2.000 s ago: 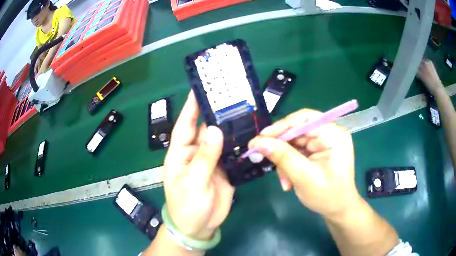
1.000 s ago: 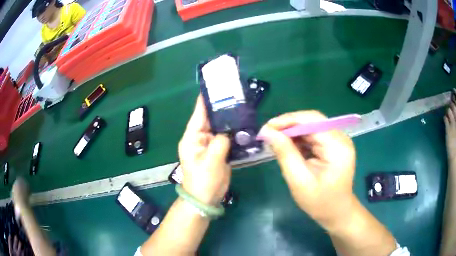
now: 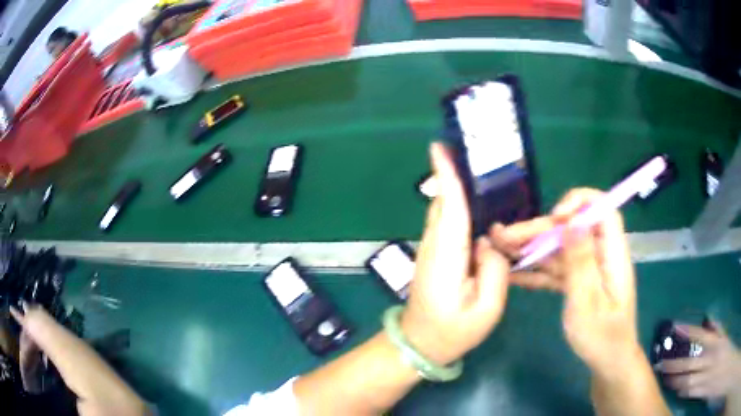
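Observation:
My left hand [image 3: 455, 284], with a pale green bangle at the wrist, holds a black phone housing [image 3: 494, 154] upright, its white panel at the top and a blue strip below the panel. My right hand [image 3: 597, 284] holds pink tweezers [image 3: 597, 210] slanting down to the left. The tweezer tip is at the lower, dark end of the housing, between my two hands. My fingers hide most of that lower end, and blur hides what the tip touches.
More black housings lie on the green belt [image 3: 357, 122] and on the worktop, one [image 3: 307, 307] left of my hands. Red trays [image 3: 276, 41] are stacked across the belt. Another person's hand [image 3: 700, 357] is on a phone at right; another arm [image 3: 73, 357] is at lower left. A metal rail [image 3: 195, 253] edges the belt.
The view has swung left, so belt and trays sit further right. The held housing and both hands now appear further right. Another person's hand now covers the phone at lower right.

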